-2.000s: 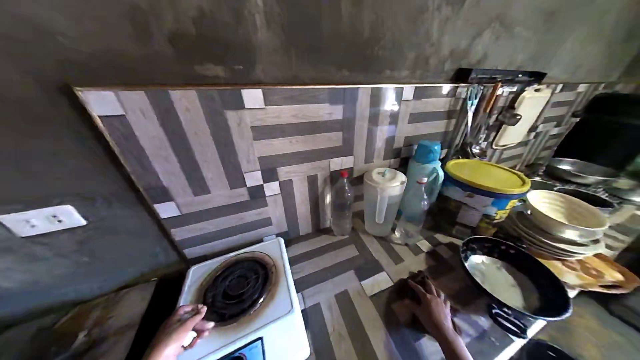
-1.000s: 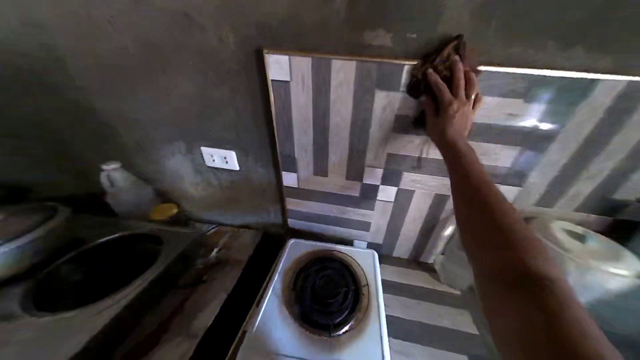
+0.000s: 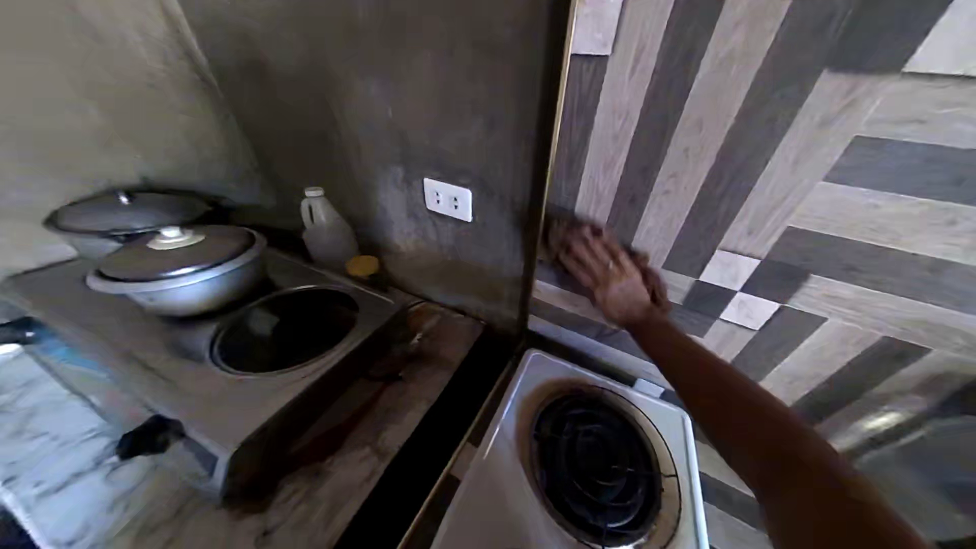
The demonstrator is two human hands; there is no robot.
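Observation:
My right hand (image 3: pixel 608 278) presses a dark brown cloth (image 3: pixel 654 284) flat on the striped wall tiles (image 3: pixel 762 175), near their gold-coloured left edge trim. Both hand and cloth are a little blurred. Below the hand is a white electric stove (image 3: pixel 496 488) with a round black coil burner (image 3: pixel 597 463) and brownish stains around it. My left hand is out of view.
A white wall socket (image 3: pixel 448 200) is left of the trim. Further left, a gas stove (image 3: pixel 183 381) holds a lidded metal pot (image 3: pixel 179 278), with another lidded pot (image 3: pixel 122 217) behind. A plastic jug (image 3: pixel 326 229) and a yellow-lidded jar (image 3: pixel 363 267) stand by the wall.
My right hand has moved with the cloth from the top edge of the tiles down and left to their left edge. The view has swung left. My left hand has left the view.

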